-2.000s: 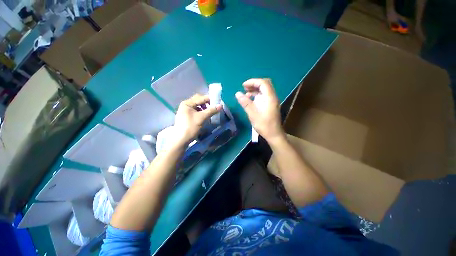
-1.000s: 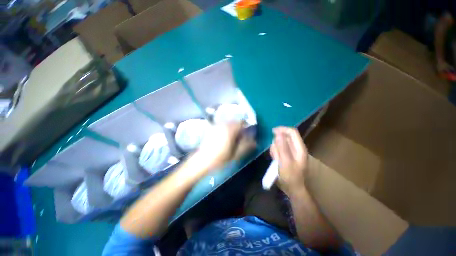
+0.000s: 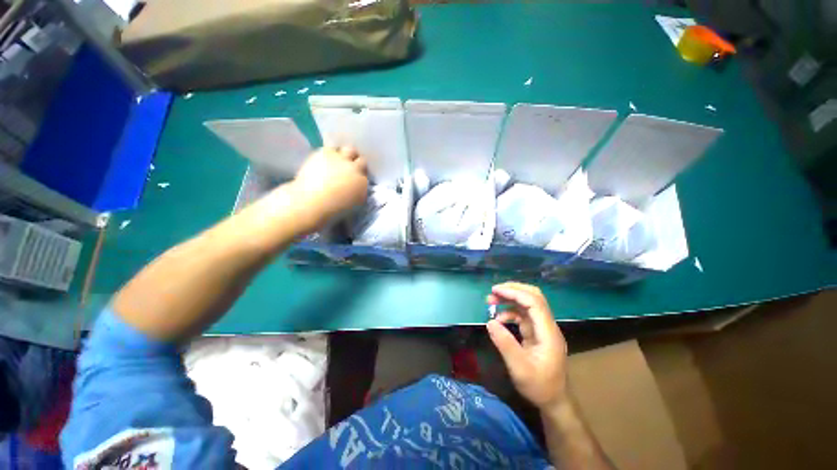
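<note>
Five retail boxes (image 3: 450, 257) stand in a row with their white lids (image 3: 454, 138) upright. White-wrapped items (image 3: 450, 213) show in four of them; my left arm covers much of the leftmost box. My left hand (image 3: 332, 184) is at the second box from the left, against its lid; its fingertips are hidden, so I cannot tell its grip. My right hand (image 3: 530, 341) is in front of the row at the table edge, thumb and forefinger close around a small white piece (image 3: 493, 310).
A brown wrapped bundle (image 3: 266, 41) lies at the back left of the green table (image 3: 771, 220). A blue panel (image 3: 92, 128) is left. An orange-yellow object (image 3: 702, 44) is back right. An open carton of white pieces (image 3: 262, 395) is below; a brown carton (image 3: 633, 395) is lower right.
The view has swung left, so the row now lies straight across it. My left hand has moved from the right part of the row to the second box from the left.
</note>
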